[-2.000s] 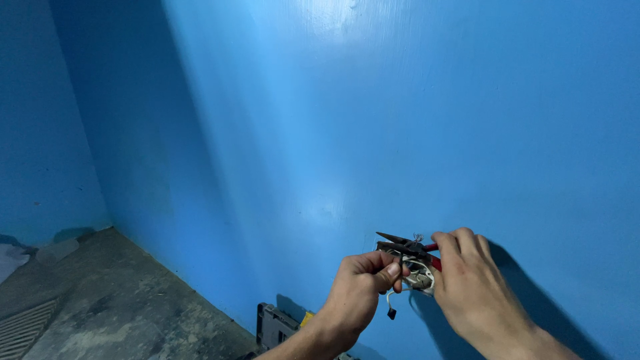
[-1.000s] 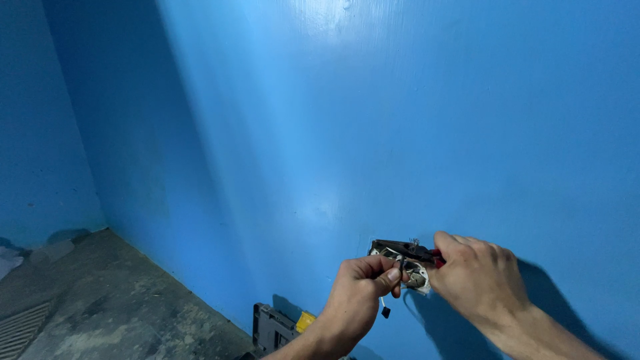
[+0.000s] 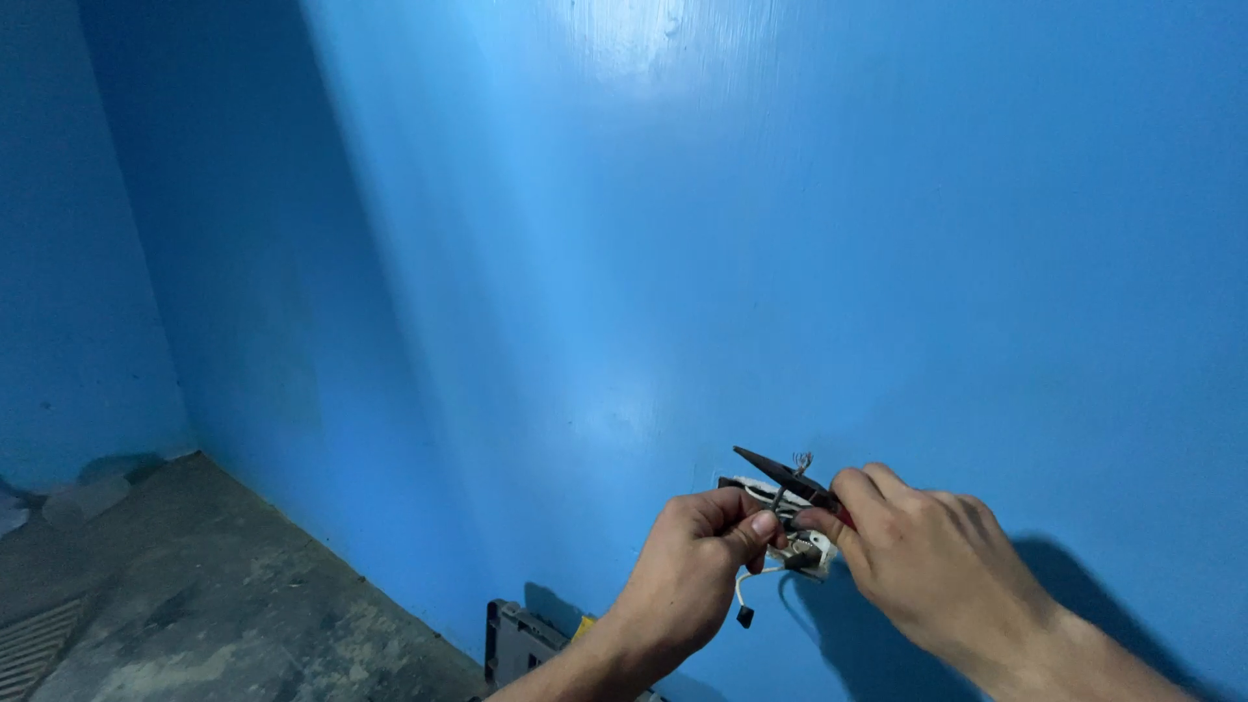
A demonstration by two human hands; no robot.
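Observation:
My right hand [image 3: 916, 546] grips long-nose pliers [image 3: 785, 473] by their red handles, mostly hidden in the palm. The dark jaws point up and left, across a dark wire [image 3: 779, 497] whose frayed bare strands [image 3: 802, 462] stick up behind them. Between thumb and fingertips my left hand [image 3: 697, 565] pinches that wire just below the jaws. Behind both hands, an electrical box opening [image 3: 819, 564] in the blue wall holds several white and dark wires. A white wire [image 3: 743, 583] hangs out below it, with a black tip [image 3: 745, 616].
The blue wall [image 3: 780, 244] fills most of the view. Below my left forearm stands a dark grey case [image 3: 526, 643] with something yellow [image 3: 584, 627] beside it. At the lower left are the concrete floor [image 3: 253, 595], a slatted grate [image 3: 44, 634] and a translucent plastic piece [image 3: 86, 500] by the corner.
The pliers' jaws, lying nearly level across the box a second ago, now tilt up and left, with frayed strands showing beside them. My left hand still pinches at the same place.

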